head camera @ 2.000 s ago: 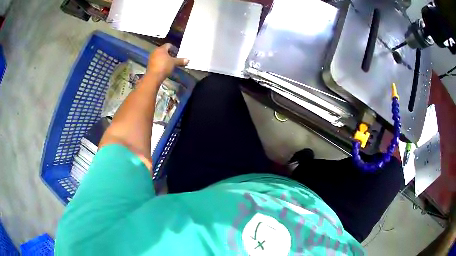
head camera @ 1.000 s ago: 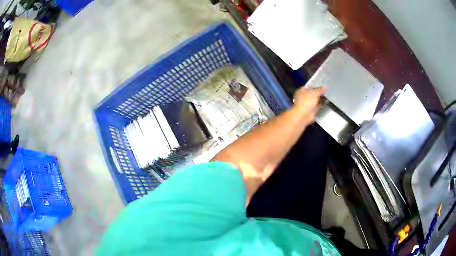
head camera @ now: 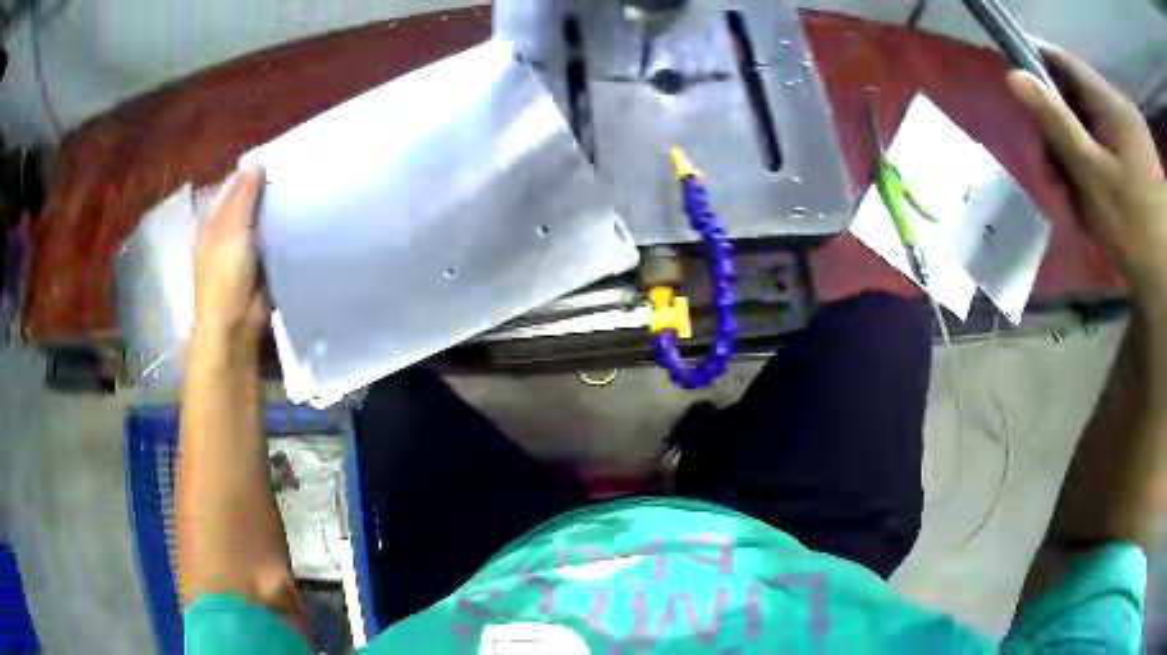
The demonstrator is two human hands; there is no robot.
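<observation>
My left hand (head camera: 230,250) grips the left edge of a silver sheet-metal plate (head camera: 422,218). The plate is tilted and its right end overlaps the left part of the drill press table (head camera: 634,173). Small holes show near its lower edge, and another sheet edge shows under its lower left corner. My right hand (head camera: 1088,147) is closed around the grey feed handle (head camera: 1014,39) at the upper right. The drill chuck (head camera: 655,7) is cut off at the top edge; the bit tip cannot be made out.
A blue coolant hose (head camera: 726,288) with a yellow-orange hose valve (head camera: 669,314) stands at the table's front. A green tool (head camera: 898,211) lies on white and silver sheets at right. More sheets (head camera: 156,282) lie at far left. A blue crate (head camera: 156,512) is below left.
The view has swung back from the crate side to the drill press. My left hand now holds a plate by the table. My right hand has come into view on the feed handle.
</observation>
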